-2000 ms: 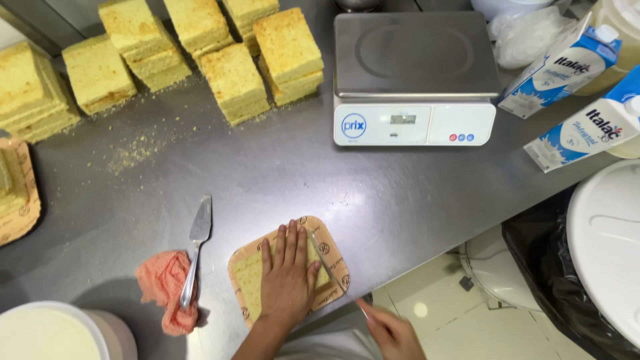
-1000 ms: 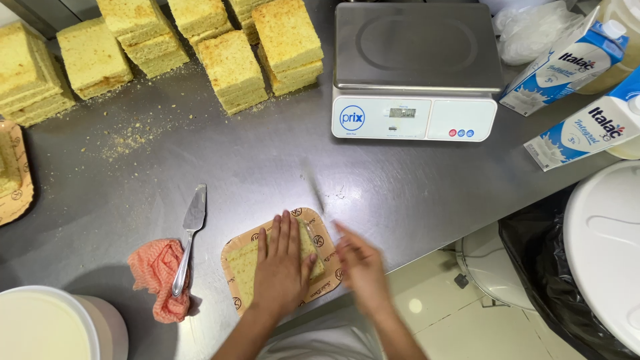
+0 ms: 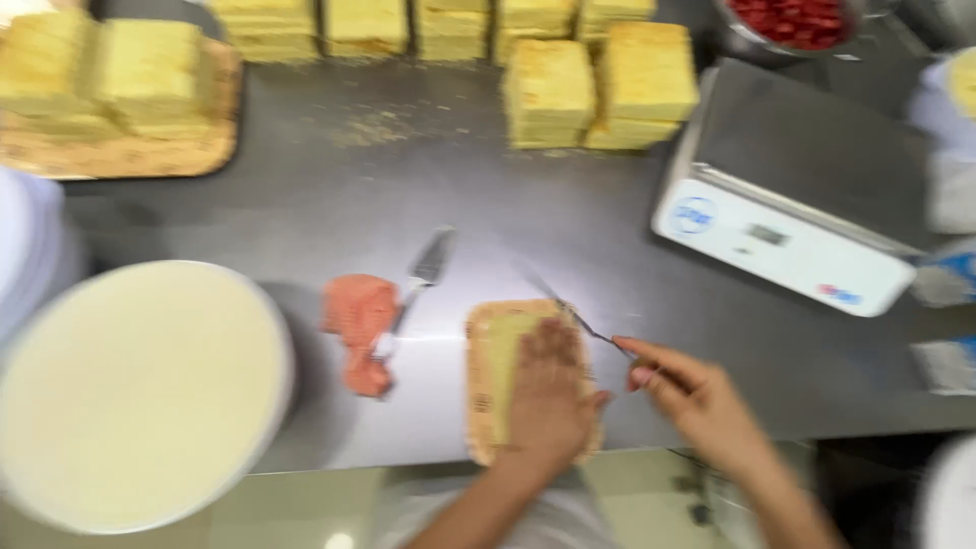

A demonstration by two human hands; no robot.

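My left hand (image 3: 553,393) lies flat, palm down, on a thin yellow cake layer (image 3: 501,366), which rests on a tan printed cardboard cake tray (image 3: 480,427) near the counter's front edge. Between the fingers of my right hand (image 3: 679,385) is the handle of a metal spatula or knife (image 3: 583,324); its blurred blade points up and left over the tray's upper right corner. Left of the tray, a cake server (image 3: 431,259) rests with its handle on a crumpled coral cloth (image 3: 362,328).
A large tub of cream-coloured filling (image 3: 145,396) stands at the left. Stacked cake blocks (image 3: 549,91) line the back, some on a tray (image 3: 175,156) at back left. A kitchen scale (image 3: 785,240) stands right, near a bowl of red pieces (image 3: 793,23). Crumbs (image 3: 381,126) lie on the steel counter.
The view has swung left. My right hand has moved from below the tray's right corner to beside it, raising the tool. My left hand stays on the cake.
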